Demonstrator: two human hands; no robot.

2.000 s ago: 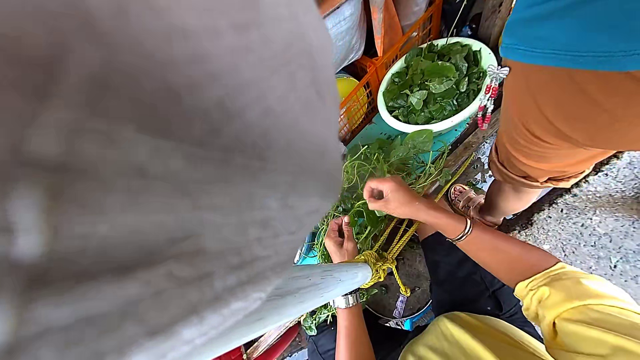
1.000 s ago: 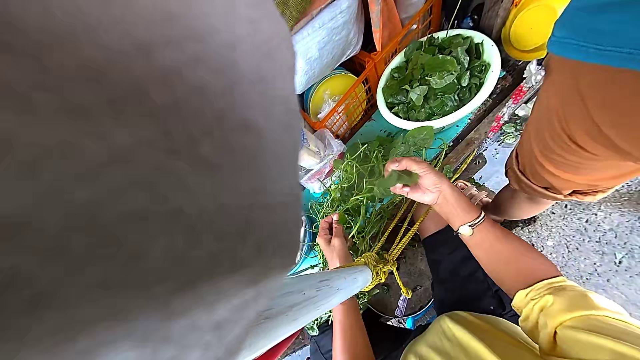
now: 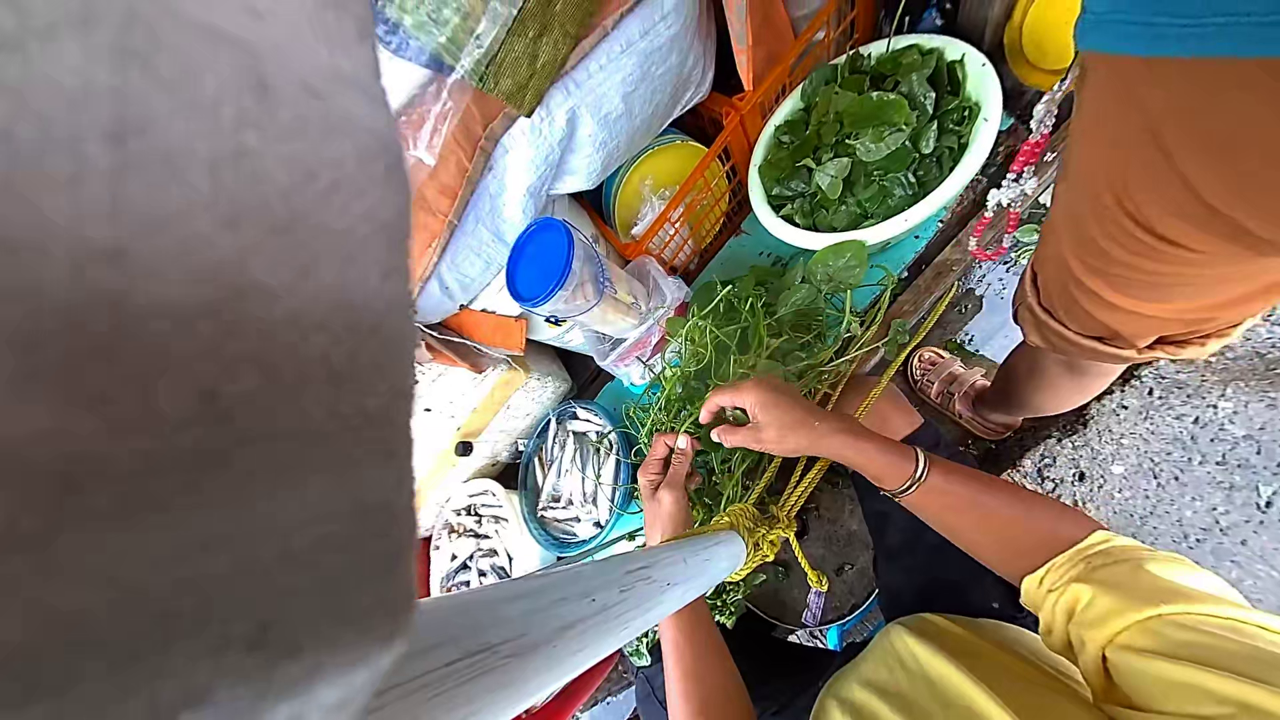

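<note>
My left hand (image 3: 668, 475) pinches a thin green stem between thumb and fingertips, beside a pile of leafy greens (image 3: 750, 335). Just above and to its right is my right hand (image 3: 765, 415), its thumb and fingers curled around a bit of green; whether they grip it I cannot tell. The greens have long, tangled stems and heart-shaped leaves. A white oval basin (image 3: 985, 110) full of loose green leaves stands beyond them.
A pale pole (image 3: 590, 610) tied with yellow rope (image 3: 760, 535) crosses below my hands. Small silver fish fill a blue bowl (image 3: 570, 545) at the left. An orange crate (image 3: 740, 130) and a blue-lidded container (image 3: 540, 262) stand behind. Another person's leg (image 3: 1040, 395) is at the right; grey fabric covers the left.
My right hand has come back from holding a leaf above the pile to beside my left hand. The view has shifted, so the bowl of fish now shows.
</note>
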